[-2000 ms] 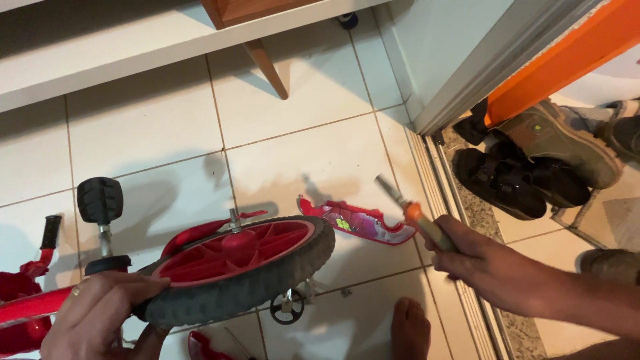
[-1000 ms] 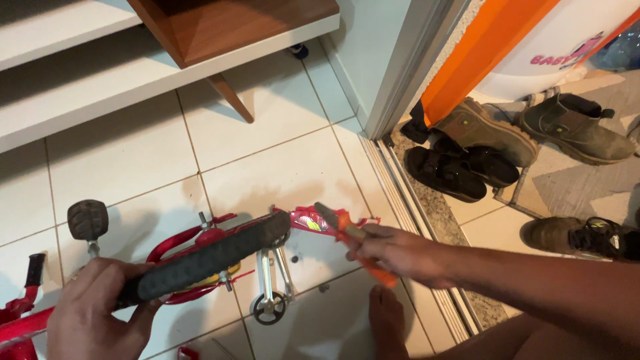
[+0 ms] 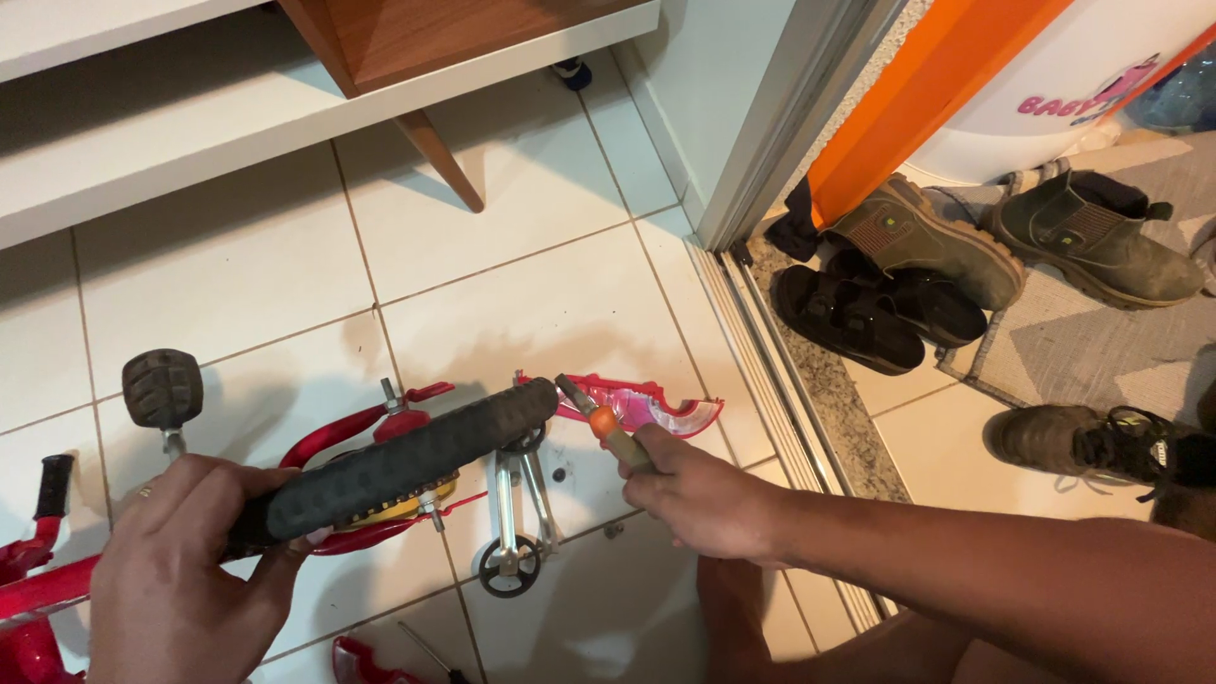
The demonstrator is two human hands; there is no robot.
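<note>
My left hand (image 3: 195, 560) grips the black knobbly tire (image 3: 408, 461) of a small wheel in a red children's bicycle frame (image 3: 47, 584). A threaded axle end (image 3: 388, 389) sticks up by the red fork arm, and a yellow sprocket (image 3: 404, 503) shows beneath the tire. In my right hand (image 3: 698, 489) is a hand tool with an orange and olive handle (image 3: 616, 442); its metal head lies near the tire's far end, and its exact kind cannot be told. A black pedal (image 3: 162, 389) stands at the left.
On the tiles lie a red and pink plastic guard (image 3: 655, 408), training wheels on metal brackets (image 3: 510, 565), a screwdriver (image 3: 437, 654) and a red part (image 3: 366, 660). A white cabinet (image 3: 237, 133) stands behind. Boots (image 3: 1092, 237) and black sandals (image 3: 845, 318) lie beyond the door track (image 3: 760, 380).
The wheel, seen broadly from its side two seconds ago, now shows mostly its tread. My right hand has brought the tool close to the tire's far end. The view has shifted.
</note>
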